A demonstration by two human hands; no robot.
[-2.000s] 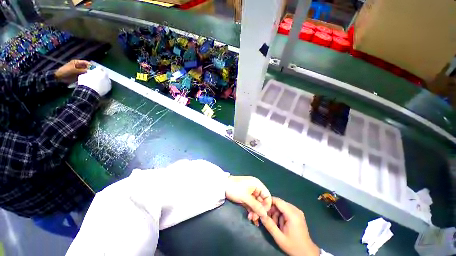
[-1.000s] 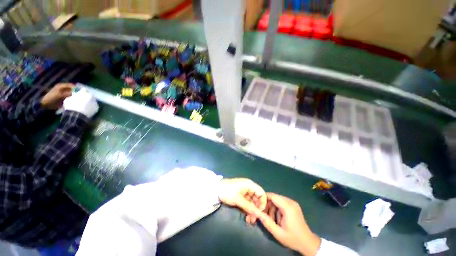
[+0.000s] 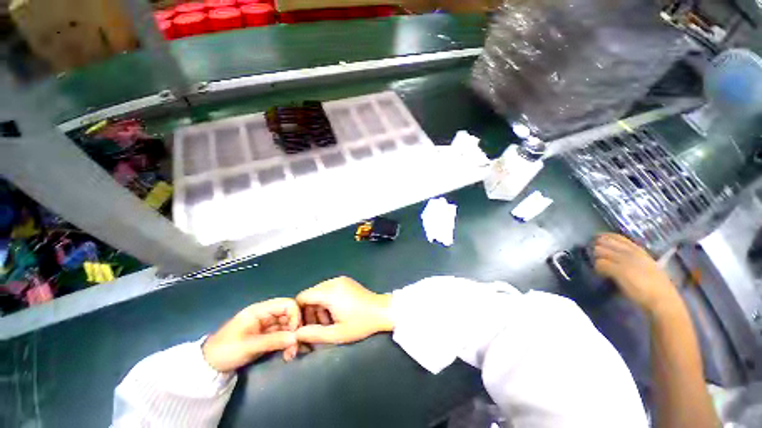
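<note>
My left hand [image 3: 255, 333] and my right hand [image 3: 344, 311] are together above the green bench, low and left of centre. Their thumbs and fingertips meet and the fingers are curled. Anything between them is hidden, so I cannot tell what they hold. A dark module stack [image 3: 384, 229] with orange flex ends lies on the bench beyond my right hand. White paper pieces [image 3: 439, 221] lie to its right.
Behind the rail [image 3: 322, 226] stands a white parts tray [image 3: 194, 197] with dark parts [image 3: 301, 127]. Binder clips [image 3: 79, 254] lie left, beyond the post [image 3: 100, 180]. Right are a white bottle [image 3: 511, 174], blister trays [image 3: 647, 180] and another person's hand [image 3: 627, 266] near dark pieces.
The view has swung right, bringing in the bottle, blister trays and another person's hand; the worker at left is out of view. My hands remain together and now appear further left.
</note>
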